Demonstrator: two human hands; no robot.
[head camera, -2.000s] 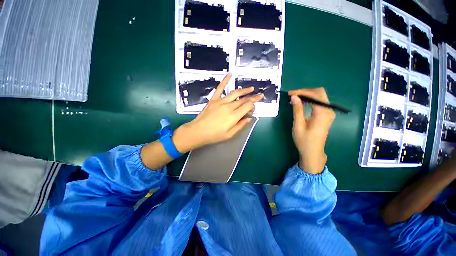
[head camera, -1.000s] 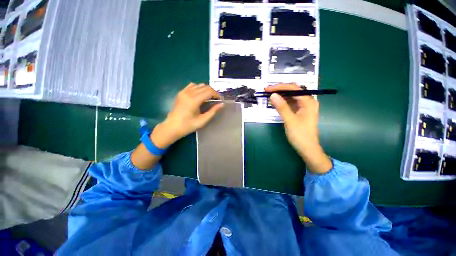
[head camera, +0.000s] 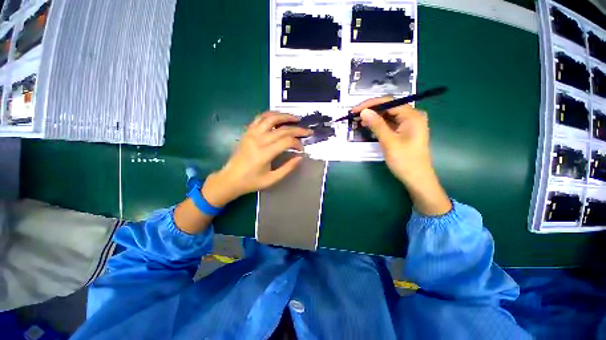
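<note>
A white blister tray (head camera: 345, 80) lies in front of me with black-faced boards in its pockets. My right hand (head camera: 399, 136) holds black tweezers (head camera: 425, 95) like a pen, tip at the lower-left board (head camera: 319, 127). My left hand (head camera: 262, 154) rests with its fingertips on that board's left part and hides some of it. Whether its fingers grip anything is unclear. A grey-brown liner sheet (head camera: 290, 202) with a pale edge lies below the tray, its top end by my left hand. The upper-right board (head camera: 381, 76) looks shiny grey.
A tall stack of white trays (head camera: 106, 73) stands at the left, with boards in its top tray. Another tray (head camera: 539, 153) with black boards is at the right. A grey sleeve with dark stripes (head camera: 60, 255) is at the lower left. A white strip crosses the green mat's far side.
The left hand left the tray for the liner's top end, then moved onto the lower-left board. The right hand moved in with the tweezers, now tilted more. The liner turned nearly upright in view.
</note>
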